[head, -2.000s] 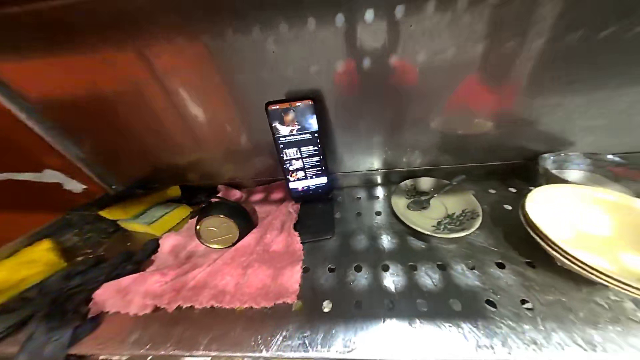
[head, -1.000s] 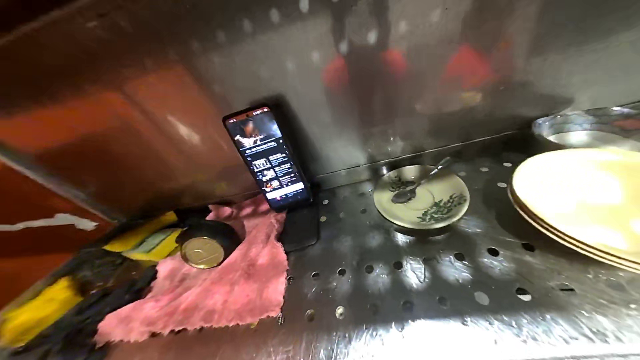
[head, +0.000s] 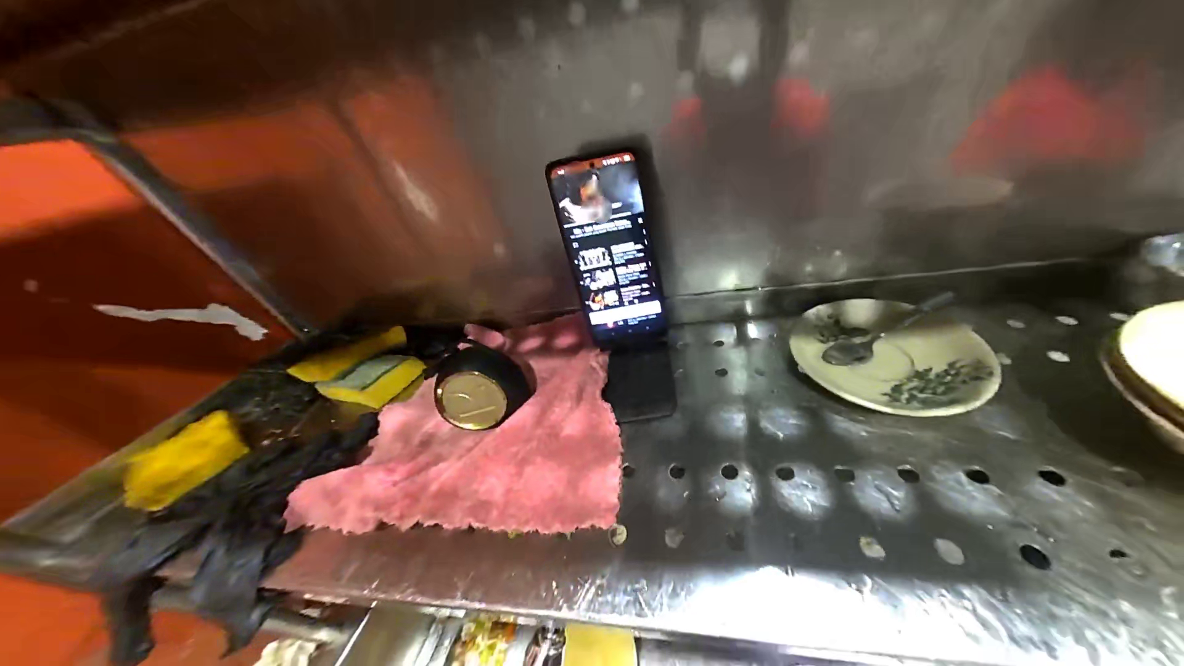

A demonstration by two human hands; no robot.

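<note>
Neither my left hand nor my right hand shows in the head view. A lit smartphone [head: 610,250] leans upright against the metal back wall, a flat black piece [head: 641,383] at its foot. Left of it, a round black speaker-like object with a gold face [head: 472,400] rests on a pink cloth [head: 481,472]. To the right, a metal spoon [head: 851,351] lies on a saucer with a leaf pattern [head: 934,387].
Yellow sponges [head: 375,381] and a yellow cloth or sponge [head: 185,461] lie at the left beside black rubber gloves [head: 227,546], which hang over the edge. Stacked plates [head: 1156,361] stand at the far right of the perforated metal shelf [head: 795,555].
Only the view has shifted, now showing more of the left side and items below the shelf's front edge. The things on the shelf keep their places.
</note>
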